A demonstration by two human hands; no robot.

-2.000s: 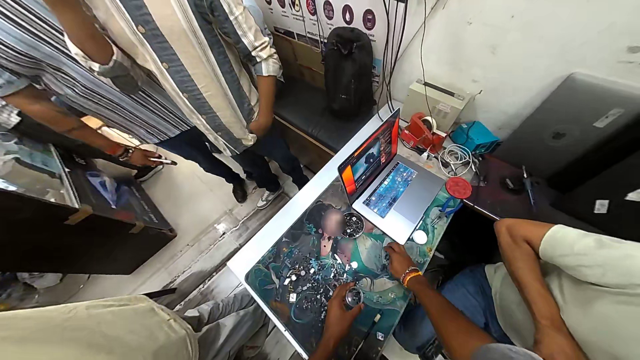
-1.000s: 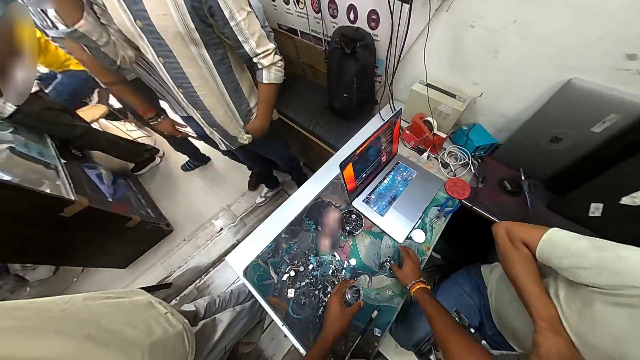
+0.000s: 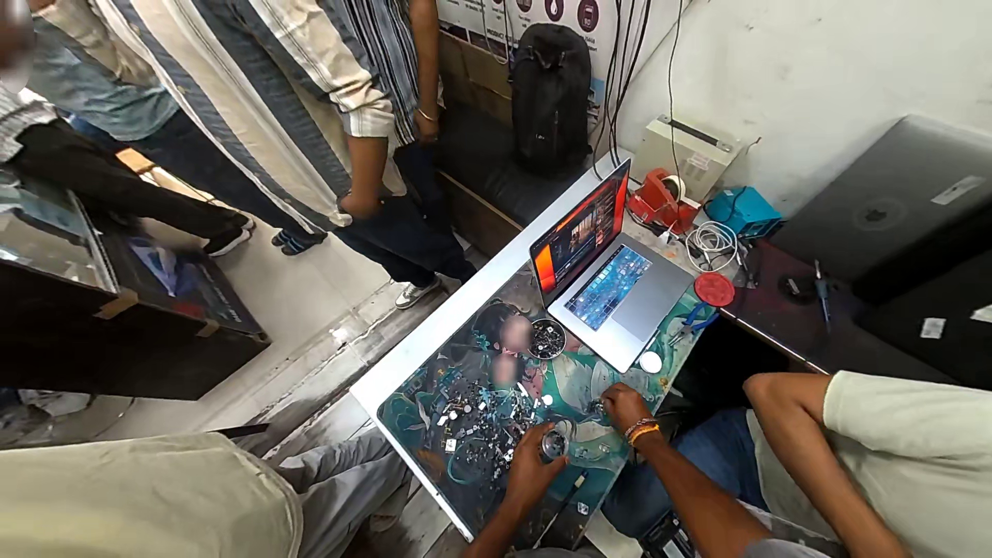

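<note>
My left hand holds a small round clear container above the patterned desk mat. To its right, my right hand, with a bracelet and an orange thread at the wrist, has its fingertips down on the mat at some tiny parts. Many small screws and electronic parts lie scattered left of my left hand. Beyond them stands a round dish of small parts. A round white lid lies near the laptop, which is open with its screen lit.
Blue-handled pliers, a red round lid, a coiled white cable and a red tape dispenser are right of the laptop. A seated person is at the right. Several people stand beyond the table; a black backpack rests behind.
My right hand has stayed near the tiny parts, and my left hand still holds the container. People in the background at the left have shifted position.
</note>
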